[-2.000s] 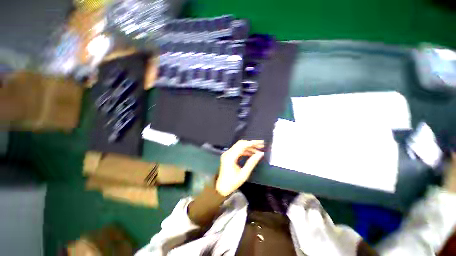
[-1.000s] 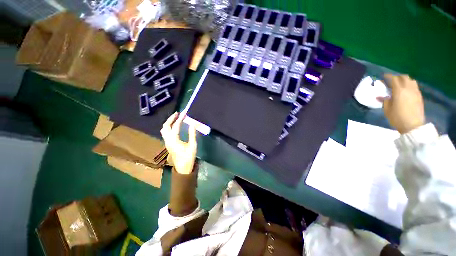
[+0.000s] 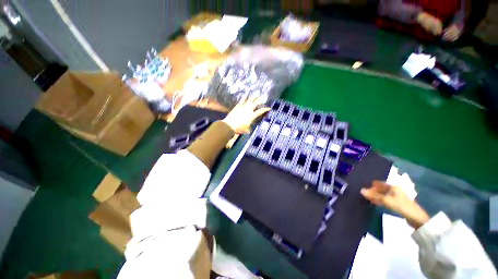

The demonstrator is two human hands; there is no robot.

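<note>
Rows of grey-black handheld devices (image 3: 292,155) with dark screens lie close-set on the upper black foam mat (image 3: 273,193). My left hand (image 3: 245,114) is at the far left corner of the rows, fingers apart, with no held thing visible; contact is unclear. My right hand (image 3: 390,197) is over the right part of the lower black mat (image 3: 363,210), fingers bent; blur hides whether it holds anything. A white crumpled wipe (image 3: 402,180) shows just behind it. Purple-shining devices (image 3: 356,148) lie right of the rows.
White sheets (image 3: 396,245) lie near right. A white strip (image 3: 226,208) is at the upper mat's near-left corner. Loose devices (image 3: 179,140) lie on the left mat, partly behind my left arm. Clear plastic bags (image 3: 256,73) and a cardboard box (image 3: 101,111) stand beyond. Another person's hands (image 3: 437,26) show far right.
My left hand has moved from the near edge by the white strip to the rows' far left corner. My right hand has moved left from beside the wipe. The view has tilted up.
</note>
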